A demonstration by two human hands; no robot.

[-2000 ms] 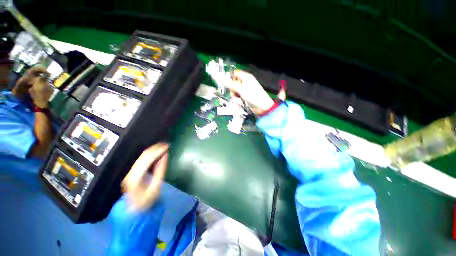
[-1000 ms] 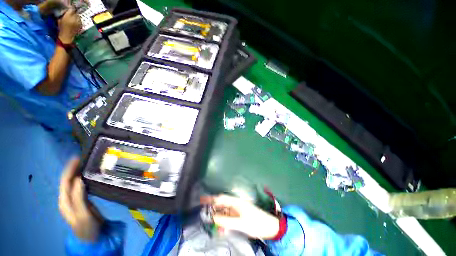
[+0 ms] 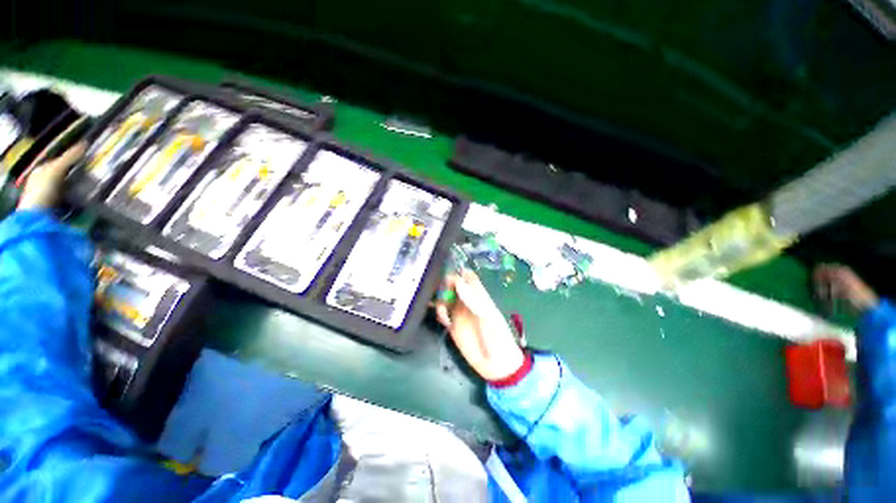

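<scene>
A black foam tray (image 3: 383, 339) lies across the bench in front of me, turned sideways, with a phone housing (image 3: 388, 257) in each of its slots; orange strips show in them. My left hand (image 3: 49, 182) grips the tray's far left end, its fingers partly hidden. My right hand (image 3: 476, 319) is at the tray's right end. Its fingertips pinch a small piece with a bright green patch, seemingly a phone mainboard (image 3: 448, 295), mostly hidden and blurred. A red wrist strap (image 3: 513, 370) is on my right wrist.
Another loaded foam tray (image 3: 177, 344) sits partly under it at lower left. Loose boards (image 3: 555, 267) lie along the white strip. A dark foam strip (image 3: 560, 192) lies behind them. A taped post (image 3: 722, 246), a red bin (image 3: 818, 373) and another person's hand (image 3: 845, 287) are right.
The tray has swung from steep to nearly crosswise and lies further from me. My left hand has moved from its near end to its far left end. My right hand has moved forward beside it.
</scene>
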